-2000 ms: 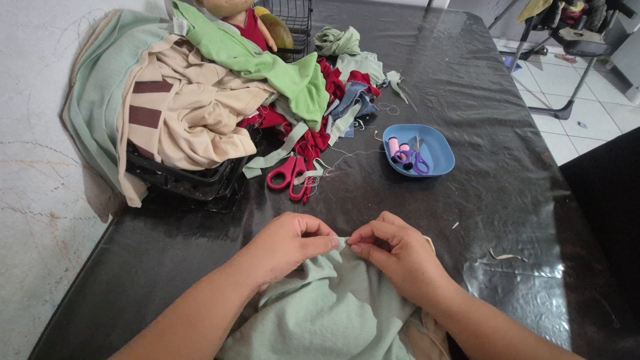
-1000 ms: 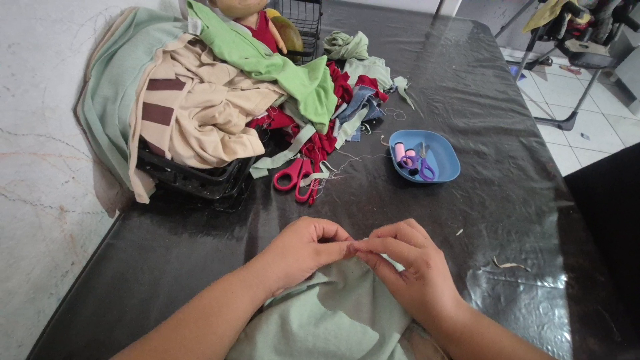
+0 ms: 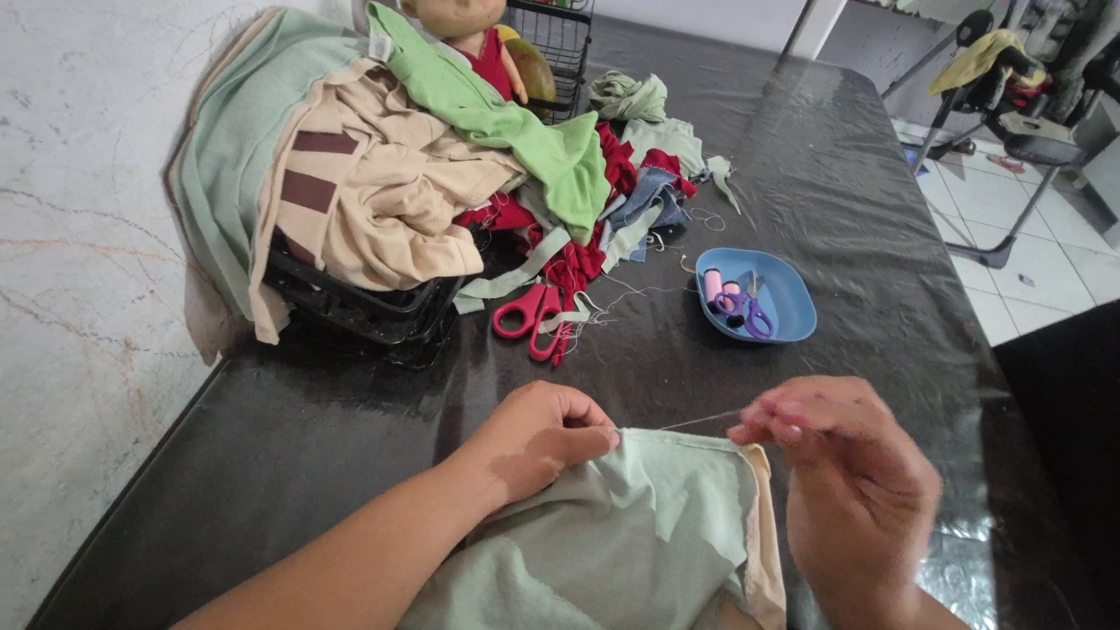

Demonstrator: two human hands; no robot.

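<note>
A light green cloth (image 3: 612,534) with a beige edge at its right lies over the near side of the table. My left hand (image 3: 547,437) pinches its top edge between thumb and fingers. To the right, my right hand (image 3: 849,472) is raised with its fingertips together, slightly blurred. A thin thread (image 3: 700,420) runs taut from the cloth's edge to those fingertips; whether they hold a needle cannot be told. Beyond the hands, a blue plastic bowl (image 3: 794,306) holds pink thread spools (image 3: 713,284) and small purple-handled scissors (image 3: 757,319).
Red-handled scissors (image 3: 521,311) lie beside fabric scraps (image 3: 647,206) and loose threads. At the left by the wall, a black plastic basket (image 3: 359,306) holds beige and green cloths. Behind stand a doll (image 3: 490,52) and a black wire basket (image 3: 560,44). A dark surface borders the table's right side.
My right hand has moved away to the right from the left hand, and a taut thread now shows between it and the cloth. My left hand still pinches the cloth's edge.
</note>
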